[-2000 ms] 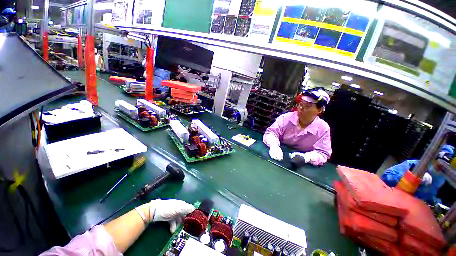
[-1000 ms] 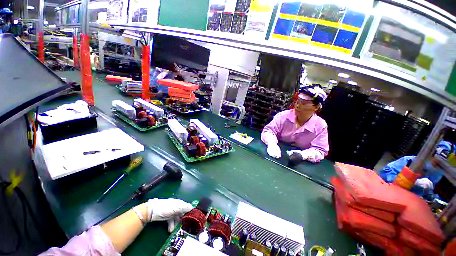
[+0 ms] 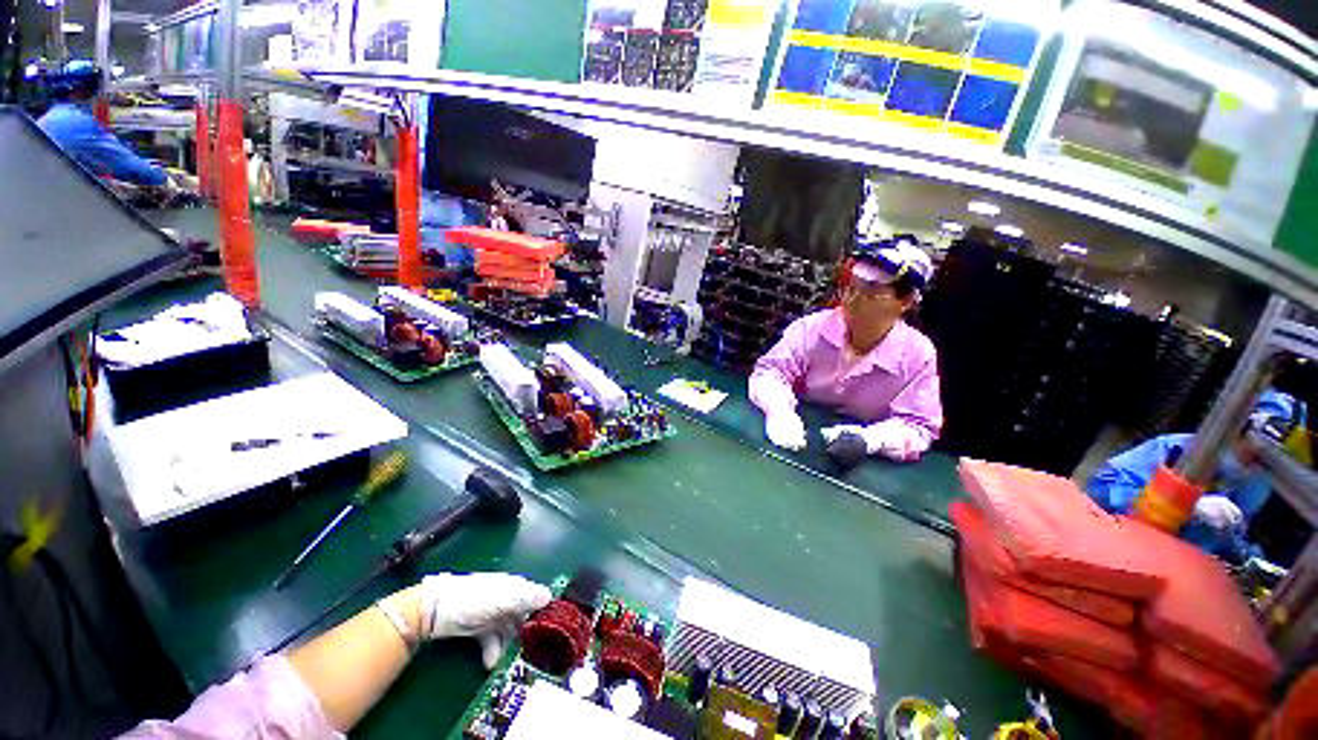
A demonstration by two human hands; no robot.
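Observation:
A green circuit board (image 3: 492, 700) lies component side up at the bottom edge, partly cut off. It carries dark red wound inductors (image 3: 632, 652) and a silver finned heatsink (image 3: 773, 643). My left hand (image 3: 480, 607), in a white glove, holds the board's upper left edge beside the inductors; its fingertips are partly hidden. My right hand is not in view.
A black electric screwdriver (image 3: 455, 518), a yellow-green handled screwdriver (image 3: 347, 513) and a white tray (image 3: 239, 441) lie left. Two more boards (image 3: 571, 412) (image 3: 398, 336) stand beyond. Red foam pads (image 3: 1070, 557) are stacked right. A person in pink sits opposite.
The view has shifted slightly, and more of the yellow ring-shaped items shows at the bottom right. A person in blue now shows at far left. My left hand stays at the board.

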